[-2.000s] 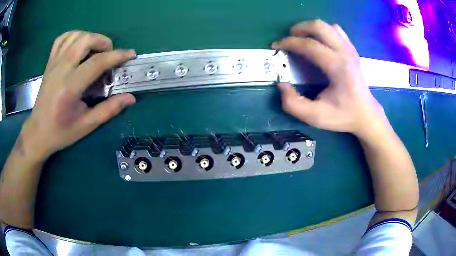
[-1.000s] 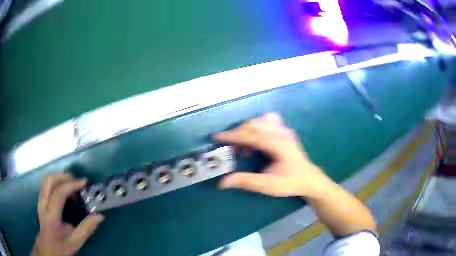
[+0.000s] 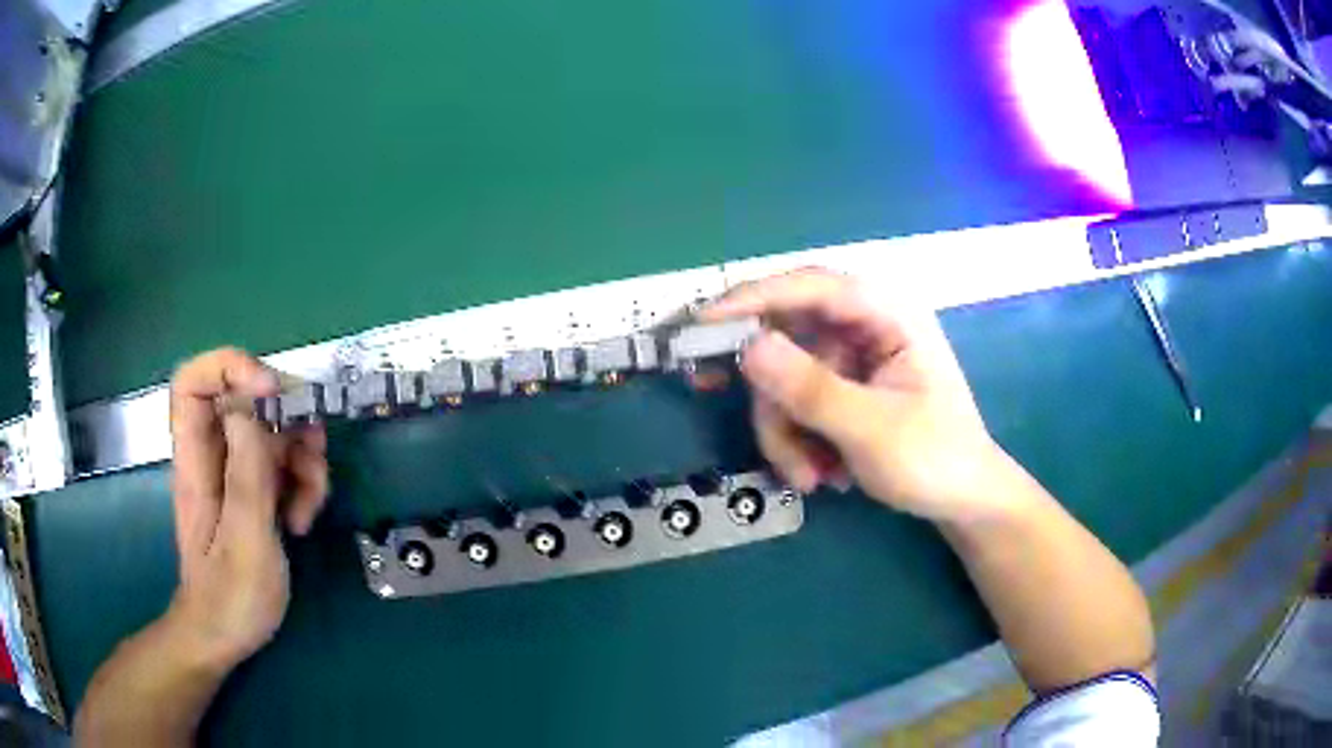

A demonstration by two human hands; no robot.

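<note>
My left hand [image 3: 241,482] and my right hand [image 3: 862,387] hold a grey six-port strip [image 3: 526,368] by its two ends. It is tilted so that its notched edge with blocky teeth shows; its port face is mostly hidden. It is over the bright rail and the near bench edge. A second six-port strip [image 3: 577,564] lies on the green bench just below, its six dark round ports with bright centres facing up and thin pins along its far edge. Neither hand touches this second strip.
The silver-white rail [image 3: 1008,263] crosses beyond the hands, with the green conveyor belt [image 3: 511,161] behind it. A black lamp box [image 3: 1169,73] glows violet-white at upper right. Thin tweezers [image 3: 1169,351] lie on the bench at right. A machine frame [image 3: 51,190] stands at far left.
The view has shifted. The strip between my hands has been raised and turned from ports-up to notched edge showing. The second strip now shows on the bench below it.
</note>
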